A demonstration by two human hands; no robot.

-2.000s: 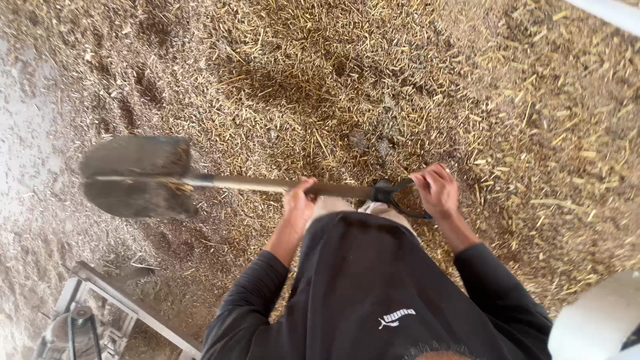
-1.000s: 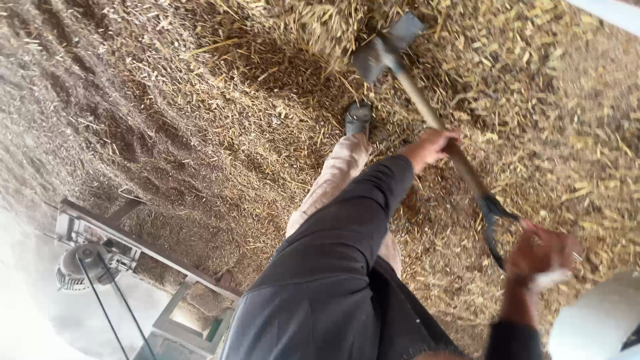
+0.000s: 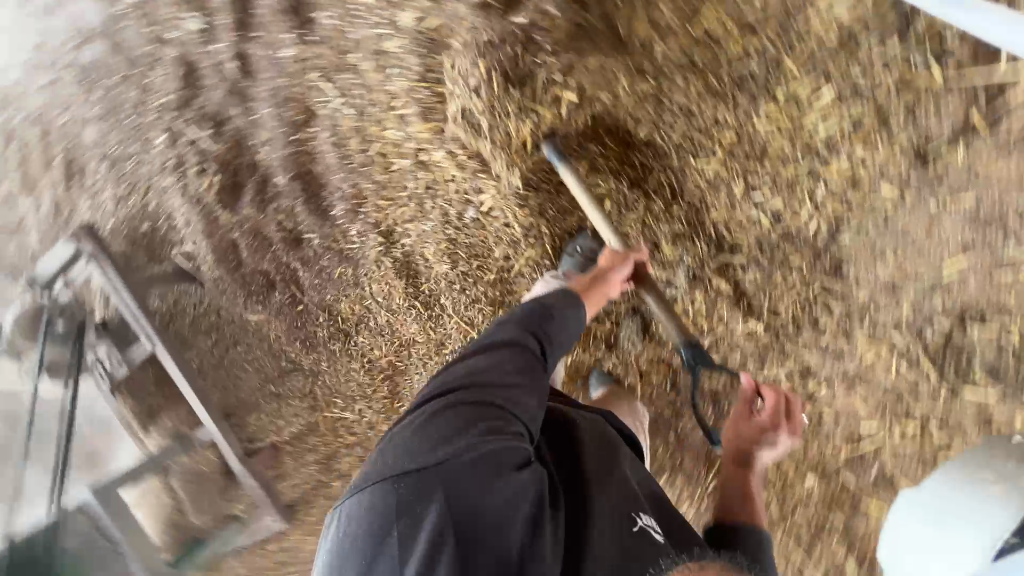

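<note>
A shovel with a wooden shaft (image 3: 590,204) and a black D-shaped handle slants from the upper middle down to the right. Its blade is out of sight at the pile of chopped straw (image 3: 496,136), and loose straw seems to cover it. My left hand (image 3: 616,276) is wrapped round the middle of the shaft. At the far end, my right hand (image 3: 764,420) grips the D-handle. Motion blurs much of the straw.
A metal-framed machine (image 3: 172,352) with belts stands at the lower left. My shoe (image 3: 580,252) is beside the shaft in the straw. A white rounded object (image 3: 944,512) lies at the lower right, and a pale bar (image 3: 972,24) crosses the top right corner.
Two seconds ago the shovel lay across the view with its blade at the left; one second ago the blade showed above the straw. Now the blade is hidden. Both hands have stayed on the shovel.
</note>
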